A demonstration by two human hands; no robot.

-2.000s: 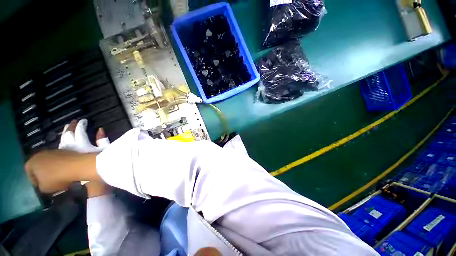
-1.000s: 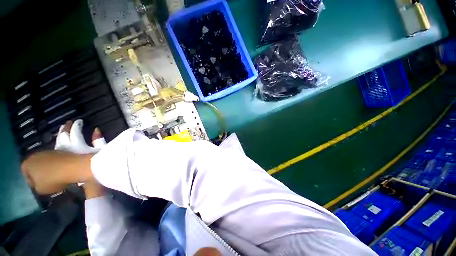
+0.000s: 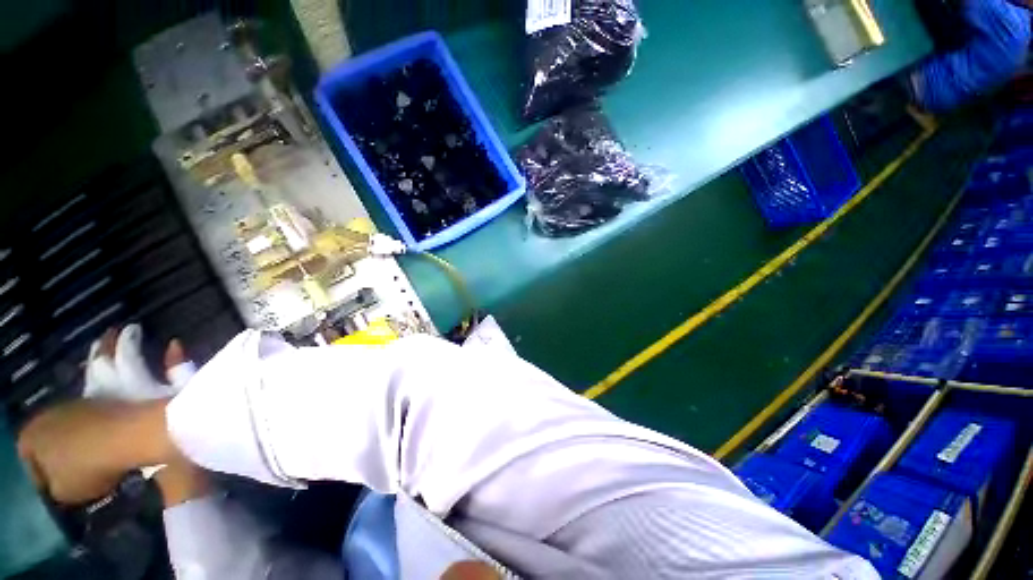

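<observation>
My left hand (image 3: pixel 127 368), in a white glove with bare fingertips, is over the black foam tray (image 3: pixel 136 244) at the left. Its fingers are spread, and anything under them is hidden. My bare right hand (image 3: pixel 79 448) crosses in front of the left wrist at the left edge. Its fingers are hidden and blurred, so its grip does not show. Dark rod-shaped workpieces with silver sections (image 3: pixel 88 293) lie in rows in the tray. The metal assembly fixture (image 3: pixel 244 204) is right of the tray, with a yellow block (image 3: pixel 368 333) at its near end.
A blue bin (image 3: pixel 512 187) of small black parts stands right of the fixture. Two clear bags of black parts (image 3: pixel 583 57) (image 3: pixel 578 176) lie beyond it. A thin tube (image 3: pixel 453 272) curves off the fixture. Blue crates (image 3: pixel 833 442) are on the floor. A person's blue sleeve (image 3: pixel 974 57) shows top right.
The view has shifted, so the fixture, bin and bags sit further left in the picture. A blue sleeve has come into view at the top right. Both hands remain at the tray.
</observation>
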